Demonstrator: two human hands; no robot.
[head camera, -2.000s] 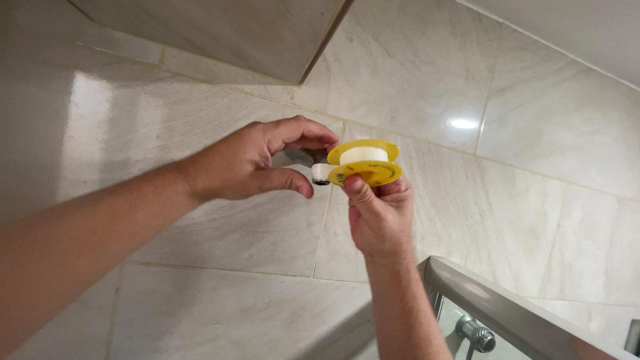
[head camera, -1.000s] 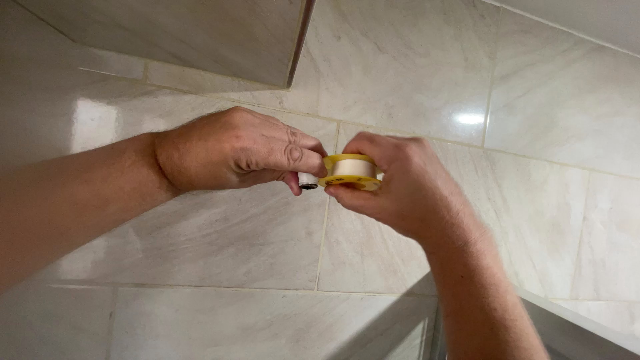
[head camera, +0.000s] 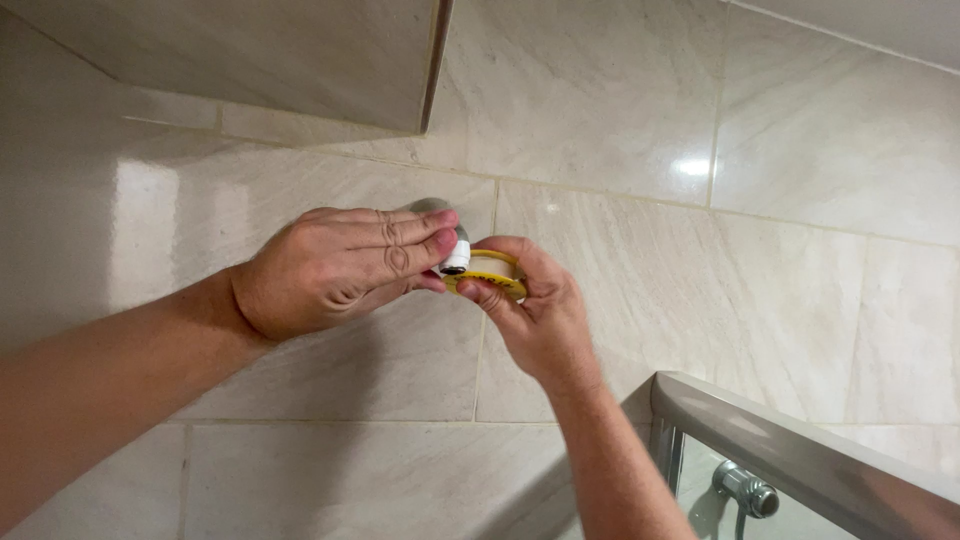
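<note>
A metal shower arm (head camera: 430, 205) comes out of the tiled wall, and its end is wrapped in white thread seal tape (head camera: 455, 256). Against the wrapped end, on its right, is a yellow spool of the tape (head camera: 491, 272). My right hand (head camera: 541, 311) grips that spool between thumb and fingers. From the left, my left hand (head camera: 352, 266) lies at the pipe, fingertips on or just beside the wrapped end; its palm side is hidden, so whether it pinches the pipe or tape does not show.
A tiled box-like ledge (head camera: 300, 60) juts out at the upper left. At the lower right runs the metal top rail (head camera: 787, 442) of a glass shower screen, with a chrome fitting and hose (head camera: 746, 489) behind the glass. Marble-look wall tiles (head camera: 600, 270) lie behind my hands.
My right hand has turned with the spool and now holds it from below and the right. The left fingers, bent round the pipe end a second ago, now lie straighter, showing the white wrap.
</note>
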